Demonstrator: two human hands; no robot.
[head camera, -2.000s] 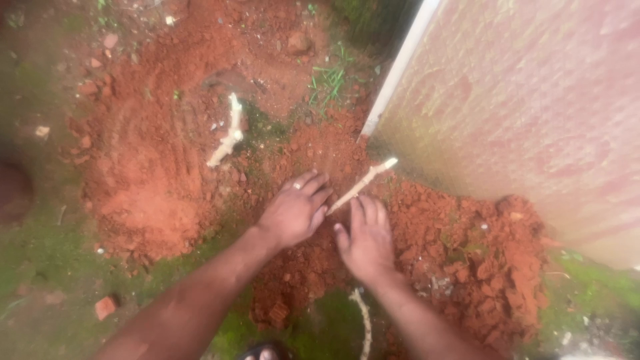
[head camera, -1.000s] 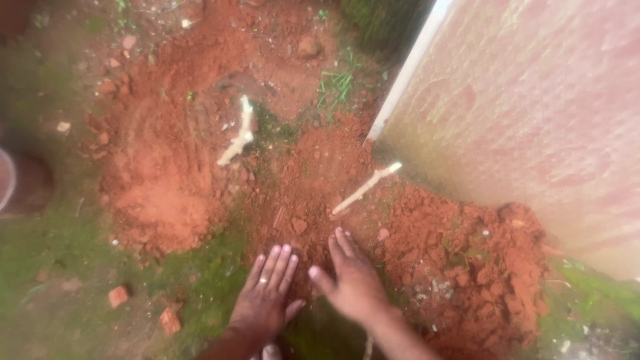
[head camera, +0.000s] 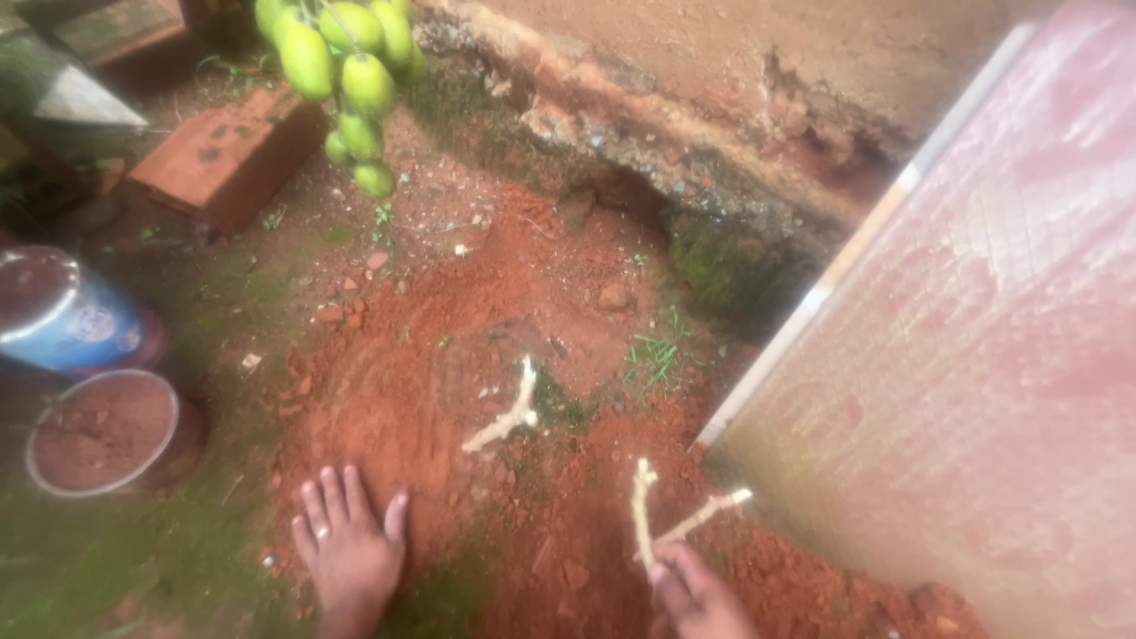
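My left hand (head camera: 355, 550), a ring on one finger, is spread palm down over the red soil (head camera: 373, 399) at the lower left, holding nothing. Near the bottom centre my right hand (head camera: 697, 595) pinches the lower end of a short pale stem cutting (head camera: 642, 506), which points away from me. Just behind it, a second pale stem cutting (head camera: 710, 515) slants up to the right from the soil; its lower end is hidden near my fingers. A third, bent cutting (head camera: 510, 413) stands out of the soil between and beyond my hands.
Two containers are at the left: a blue one (head camera: 102, 324) and one filled with soil (head camera: 106, 430). A red brick block (head camera: 226, 160) lies behind them. Green fruits (head camera: 366, 84) hang at the top. A pinkish sheet (head camera: 932, 355) with a pale edge rises at the right, before an earthen wall (head camera: 710, 53).
My hands, empty and side by side one second ago, are now apart. My left hand has moved left; my right hand now holds a cutting. The view has shifted to show more of the wall.
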